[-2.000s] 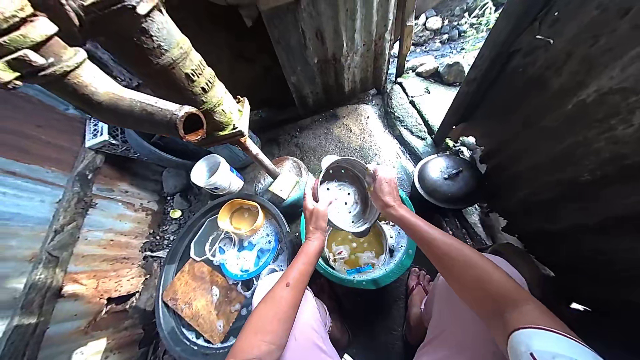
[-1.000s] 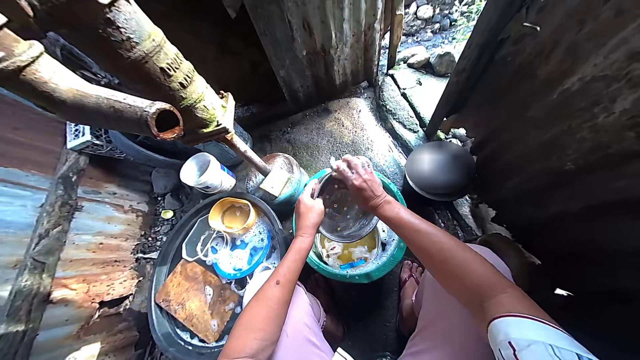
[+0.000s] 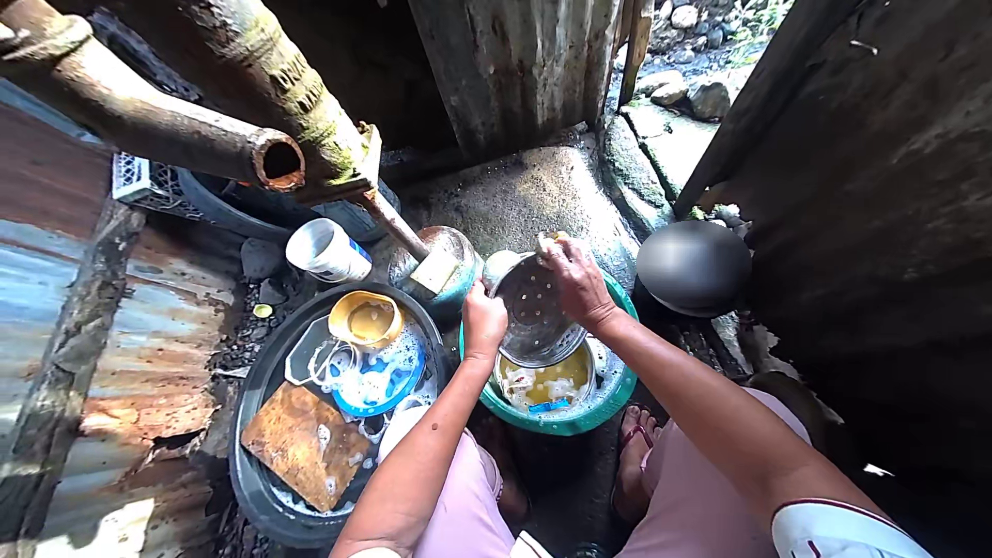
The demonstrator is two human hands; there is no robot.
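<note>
A metal pot with holes in its bottom point(image 3: 535, 306) is tilted over the green basin point(image 3: 570, 422). My left hand point(image 3: 485, 319) grips its left rim. At the upper right rim, my right hand point(image 3: 577, 279) presses a scrubbing pad point(image 3: 552, 239), mostly hidden by the fingers. Below the pot, a metal bowl of yellowish water point(image 3: 570, 372) stands in the basin, holding suds and a small blue item point(image 3: 549, 405). To the left, a dark tub point(image 3: 260, 496) holds a yellow bowl point(image 3: 366, 319), a soapy blue plastic lid or plate point(image 3: 387, 384) and a brown square board point(image 3: 306, 446).
A white bucket point(image 3: 328, 252) stands behind the dark tub, below a bamboo pipe point(image 3: 225, 147). A rounded dark pot or lid point(image 3: 694, 267) sits right of the basin. Corrugated metal sheets point(image 3: 515, 74) and a dark wall point(image 3: 876, 194) enclose the spot.
My right hand has moved from the pot's right side to its upper rim. The pot has turned in my hands, and my left hand still holds it.
</note>
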